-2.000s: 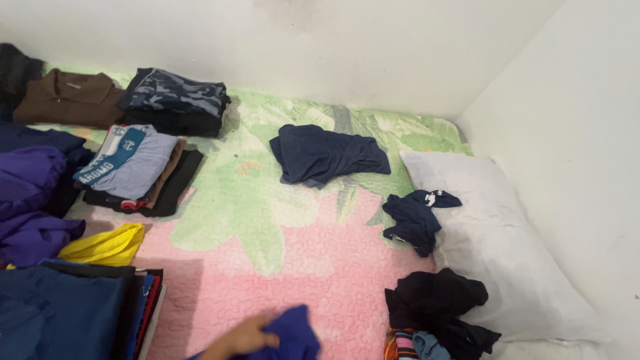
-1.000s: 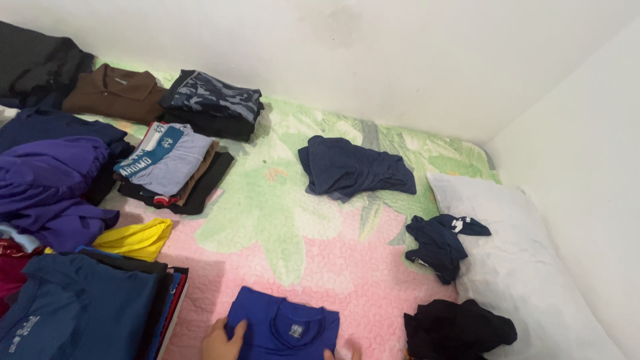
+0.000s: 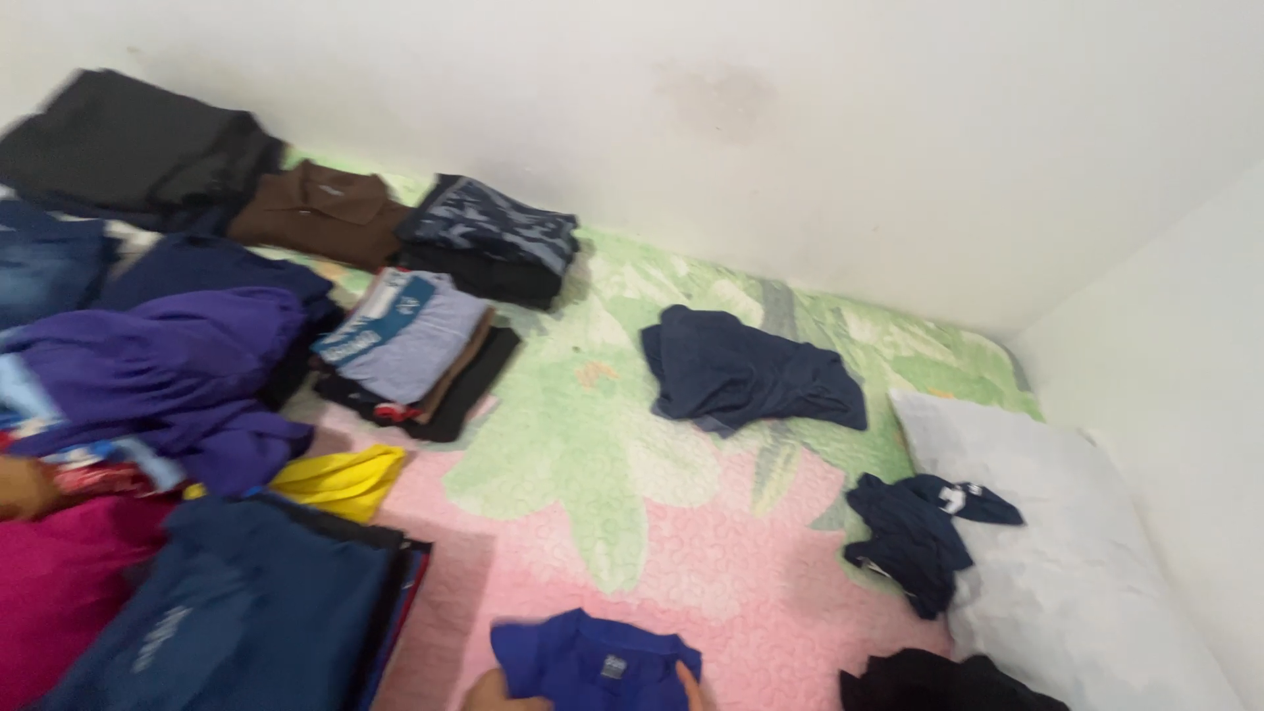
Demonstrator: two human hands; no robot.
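Note:
A blue shirt (image 3: 604, 657) lies on the pink part of the bedspread at the bottom middle, its neckline toward the far wall. My left hand (image 3: 504, 693) is at its left edge, partly cut off by the frame. Of my right hand (image 3: 690, 684) only a finger shows, at the shirt's right edge. Whether the fingers grip the cloth is not clear. To the left is a stack of folded shirts with a dark blue one (image 3: 237, 602) on top. A crumpled navy garment (image 3: 755, 370) lies farther back.
Folded underwear (image 3: 420, 331), a camouflage garment (image 3: 494, 232), a brown collared shirt (image 3: 321, 212) and a purple heap (image 3: 178, 365) are at the left. Yellow cloth (image 3: 346, 479) lies by the stack. At the right are a white pillow (image 3: 1066, 553), a dark garment (image 3: 913, 543) and black cloth (image 3: 938, 683).
The blue cloth was bunched at one hand two seconds ago; now it lies spread with a hand at each side. The view has shifted left.

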